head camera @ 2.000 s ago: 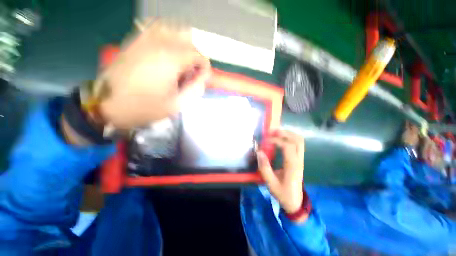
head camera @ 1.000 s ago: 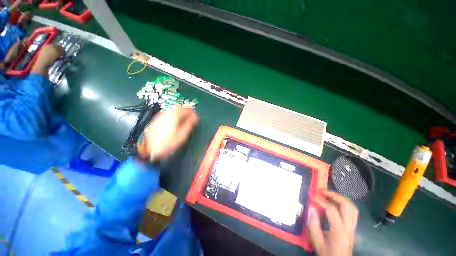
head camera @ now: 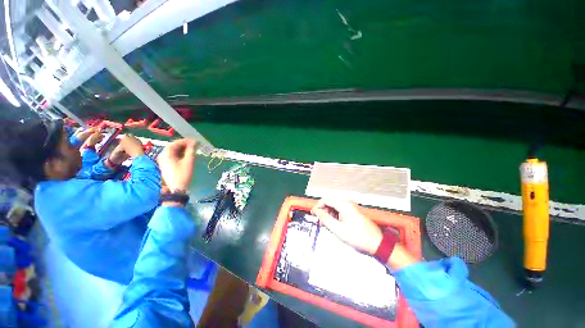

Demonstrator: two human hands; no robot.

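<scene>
The opened tablet [head camera: 349, 272], with a bright silver-white battery area, lies in a red-orange frame [head camera: 272, 259] on the dark green bench. My right hand [head camera: 349, 224], with a red wristband, reaches over the frame's far side. Its fingertips bend down at the tablet's far left corner; whether they hold anything is hidden. My left hand [head camera: 178, 168], with a dark wristband, is raised left of the frame, away from the tablet. Its fingers are bent close together and blurred; I cannot tell if they hold a small piece.
A pale sheet [head camera: 359, 182] lies beyond the frame. A round mesh-like dish [head camera: 460, 230] and a yellow-orange screwdriver [head camera: 535, 218] are at right. White-green parts with black wires [head camera: 235, 186] lie at left. A chipped white rail [head camera: 276, 163] borders the belt. A person in blue [head camera: 96, 205] works at left.
My left hand has risen and moved away from the loose parts. My right hand has moved from the frame's right edge to the tablet's far left corner. The view has shifted upward, showing more belt.
</scene>
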